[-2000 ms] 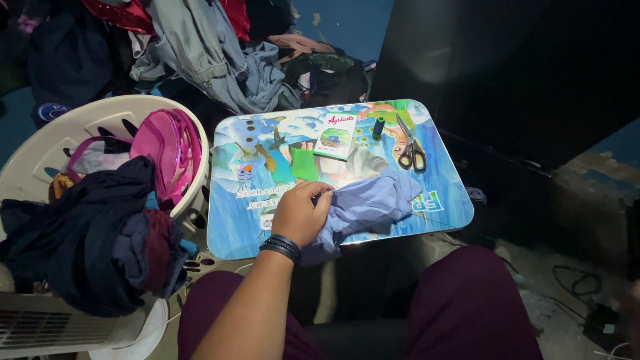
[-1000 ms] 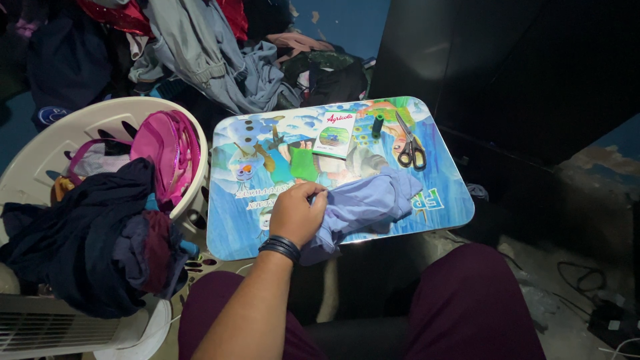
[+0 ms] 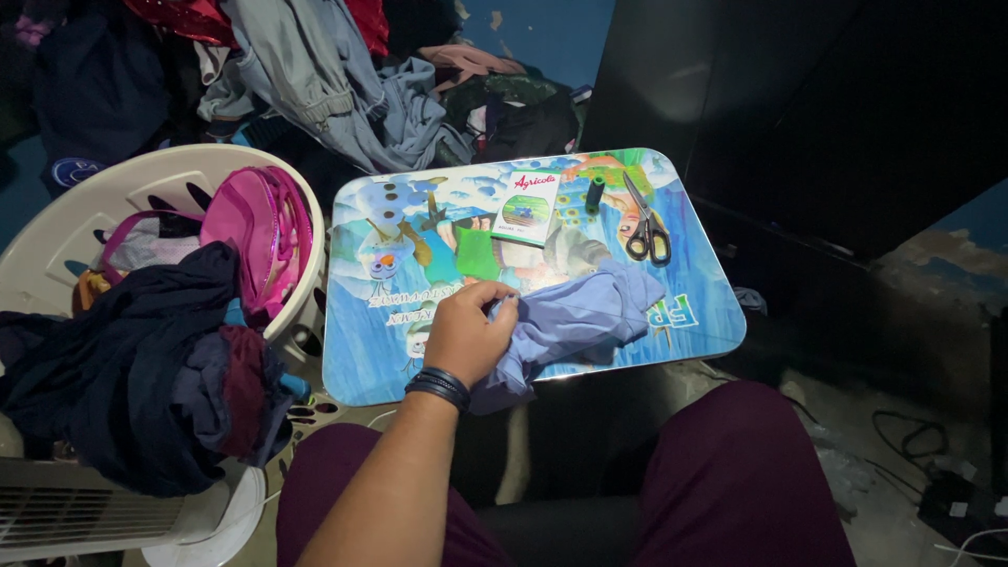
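Observation:
My left hand point(image 3: 476, 335), with dark bands at the wrist, rests at the near side of a small lap table with a cartoon print point(image 3: 701, 315). Its thumb and forefinger pinch the left part of a crumpled light blue cloth point(image 3: 583, 311), which hangs partly over the near edge. Behind the cloth lie a needle packet point(image 3: 531, 206), a spool of dark green thread point(image 3: 594, 193) and black-handled scissors point(image 3: 650, 232), blades pointing away. A flat bright green patch point(image 3: 476, 252) shows left of the packet; I cannot tell if it is cloth or print. My right hand is out of view.
At the left, a cream plastic laundry basket point(image 3: 169, 161) holds dark clothes point(image 3: 126, 370) and a pink bag point(image 3: 252, 228). A white slatted appliance point(image 3: 87, 504) stands below it. More clothes point(image 3: 339, 94) are heaped behind the table. Cables point(image 3: 909, 437) lie on the floor at the right.

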